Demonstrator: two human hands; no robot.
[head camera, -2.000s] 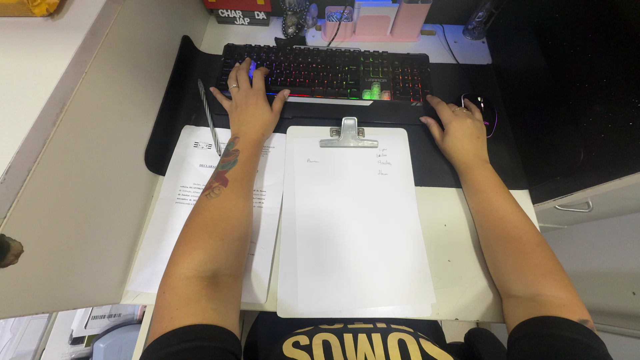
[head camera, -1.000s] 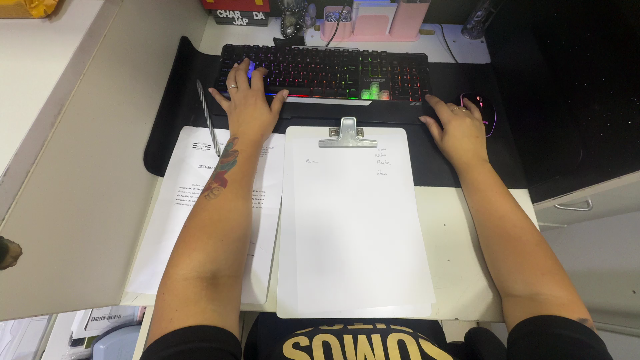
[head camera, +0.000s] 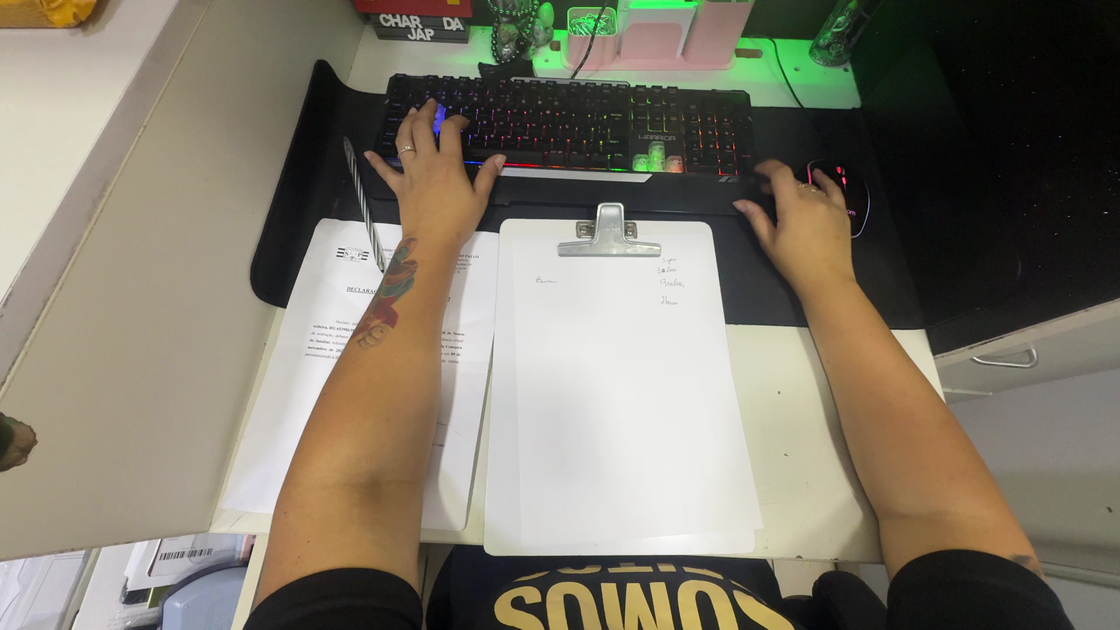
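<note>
My left hand (head camera: 437, 179) rests with its fingers spread on the left keys of a black backlit keyboard (head camera: 560, 122). At the keyboard's right end is my right hand (head camera: 801, 210), palm down and fingers apart, its outer fingers beside or over the left edge of a computer mouse (head camera: 849, 192); their exact contact is unclear. A clipboard with white sheets (head camera: 626, 394) lies between my forearms, its metal clip (head camera: 610, 234) at the top and a little handwriting on the paper. Partly under my left forearm are printed papers (head camera: 289, 411), with a slim silver pen (head camera: 357, 188) leaning across their top edge.
A black desk mat (head camera: 297, 184) lies under the keyboard and mouse. Behind stand a pink desk organizer (head camera: 713, 35), a dark letter sign (head camera: 420, 26) and a dark patterned cylinder (head camera: 840, 35). A raised panel (head camera: 175, 262) borders the left; a dark surface (head camera: 1006, 175) is at right.
The glow behind the keyboard, around the organizer, has turned green. The fingers of my right hand sit slightly differently; my left hand looks much the same.
</note>
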